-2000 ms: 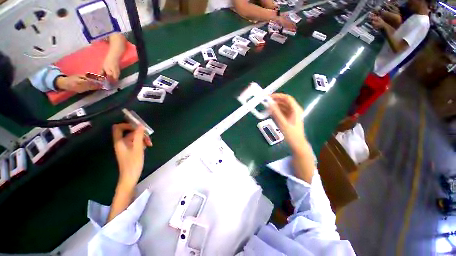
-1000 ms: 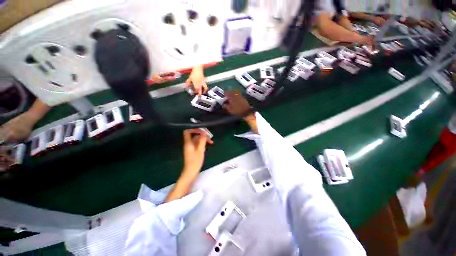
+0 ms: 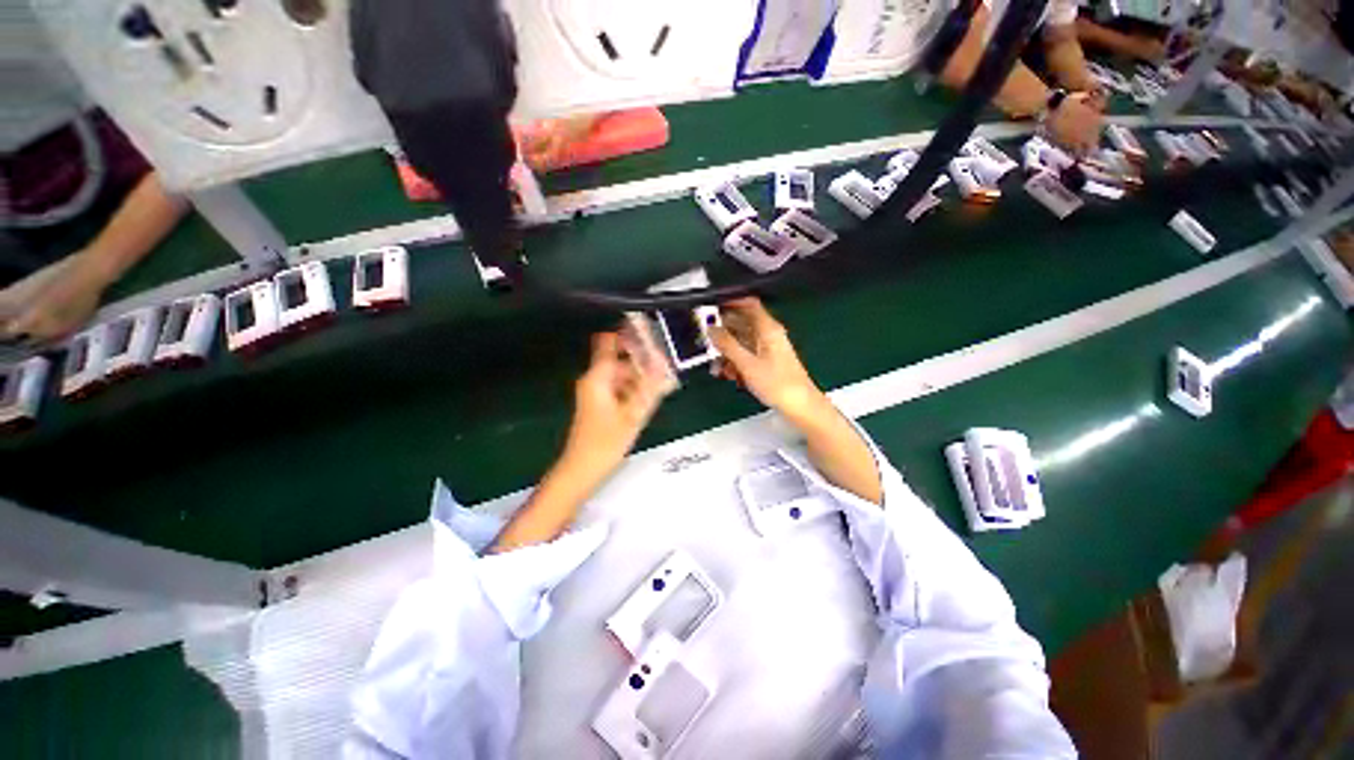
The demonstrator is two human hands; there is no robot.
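Note:
My right hand (image 3: 760, 356) holds a device unit (image 3: 689, 337) with a white frame and dark window over the belt, in the middle of the view. My left hand (image 3: 616, 398) is just left of it and holds a thin, pale, blurred piece (image 3: 651, 354) close beside the unit. Whether the two pieces touch cannot be told. Two white front shells lie on the white sheet (image 3: 564, 653) between my forearms, the upper shell (image 3: 664, 603) meeting the lower shell (image 3: 655, 701). Another white shell (image 3: 778, 493) lies by my right forearm.
Device units (image 3: 303, 297) stand in a row on the green belt at left; more (image 3: 759, 245) lie beyond my hands. Stacked shells (image 3: 996, 480) and a single unit (image 3: 1188, 382) lie at right. A black plug and cable (image 3: 438, 112) hang in front. Other workers' hands show at left and top right.
My right hand has come back from the far side of the belt and now holds a unit beside my left hand. The hand opposite that was at the units has gone from there.

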